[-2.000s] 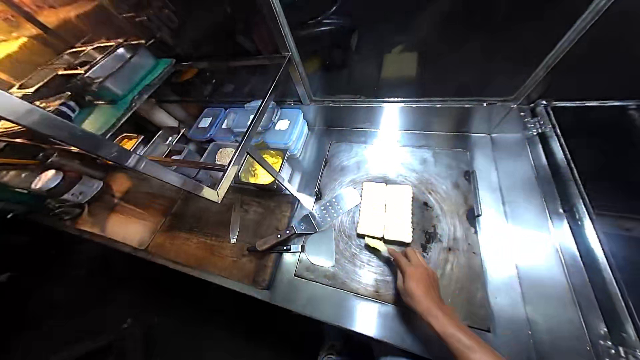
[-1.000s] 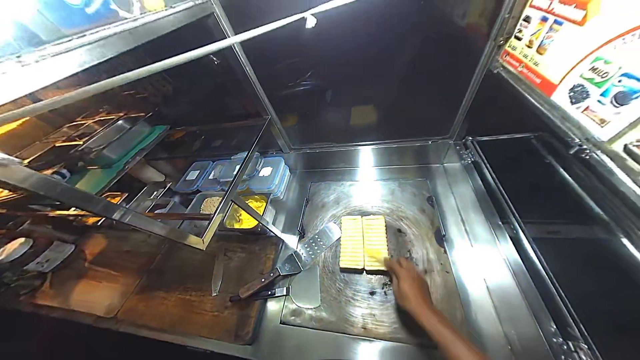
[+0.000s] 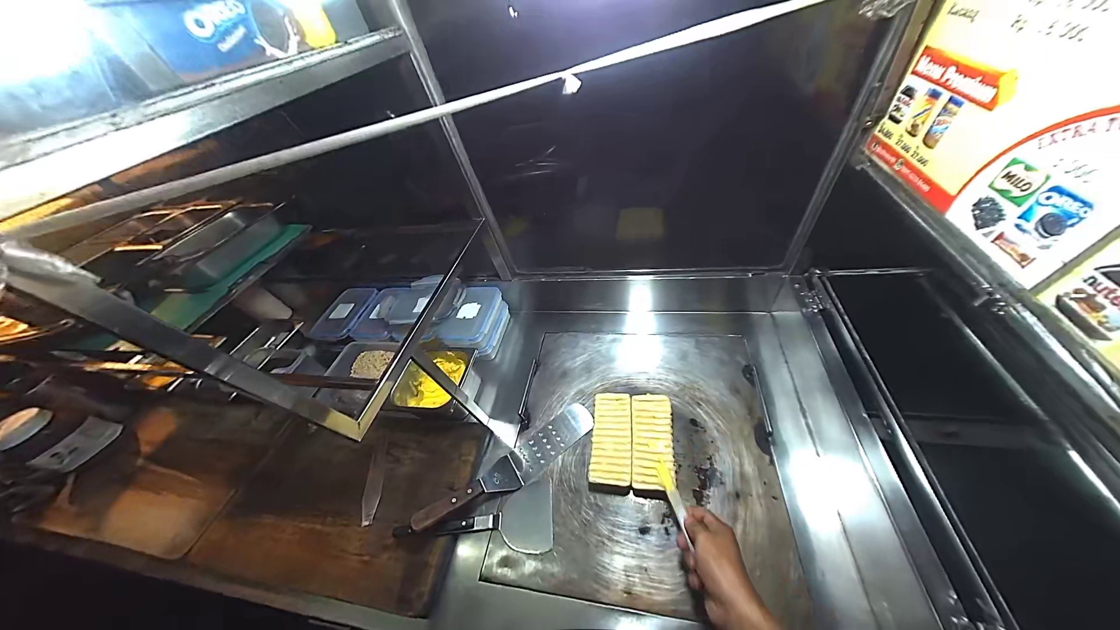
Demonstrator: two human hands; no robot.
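Note:
My right hand (image 3: 719, 564) grips a small spreader (image 3: 674, 499) whose tip bears yellow spread and meets the lower part of the right-hand slab of bread (image 3: 652, 433). Beside it lies a second slab (image 3: 611, 437), close alongside on the steel griddle (image 3: 612, 560). Both have ridged, pale yellow tops. My left hand is out of view. Left of the bread, a perforated metal spatula (image 3: 551, 444) with a wooden handle crosses over a plain wide scraper (image 3: 529, 518) with a dark handle. A metal tub of yellow spread (image 3: 429, 385) sits behind them.
A knife (image 3: 374, 481) lies on the brown wooden board (image 3: 297, 525). Lidded plastic boxes (image 3: 468, 317) and a tub of pale granules (image 3: 372, 364) stand behind. A metal-framed glass panel (image 3: 359, 429) juts over the board. Steel edging (image 3: 814, 472) borders the griddle's right side.
Two seconds ago my right hand was at the slabs' lower edge; its spreader now reaches over the right slab. The tops look more yellow and ridged than then. The view has tilted upward.

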